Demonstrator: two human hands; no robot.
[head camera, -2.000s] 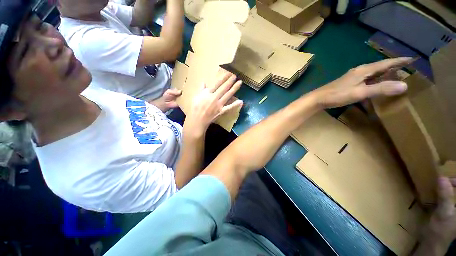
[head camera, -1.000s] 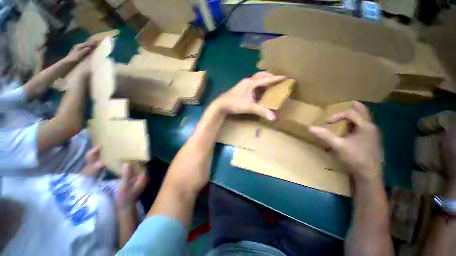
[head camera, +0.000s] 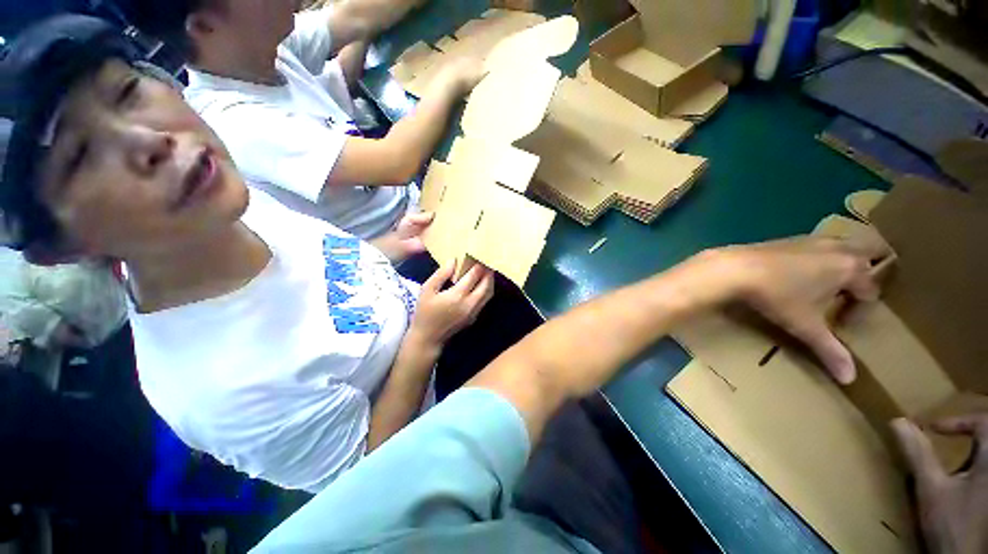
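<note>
A partly folded box (head camera: 910, 344) lies at the right, its lid panel (head camera: 940, 265) standing up behind it and cut off by the frame edge. My left hand (head camera: 807, 298) grips its left end, fingers over the side flap and thumb inside near the front wall. My right hand (head camera: 945, 476) is at its right end, thumb and fingers around a small flap, partly cut off by the right edge. The box rests on flat blanks (head camera: 785, 433) with short dark slots, at the front edge of the green table.
A person in a white shirt (head camera: 314, 325) sits close at left, holding a blank (head camera: 488, 222). Another person sits beyond. A stack of blanks (head camera: 650, 173), an open-lid box (head camera: 655, 70) and a cardboard scrap (head camera: 597, 246) lie on the table (head camera: 758, 195). A grey case (head camera: 905, 92) stands behind.
The view turned right to the box, then back left. My left hand has gone from reaching over the box's left end to gripping it lower down. The neighbour's blank has a panel folded up.
</note>
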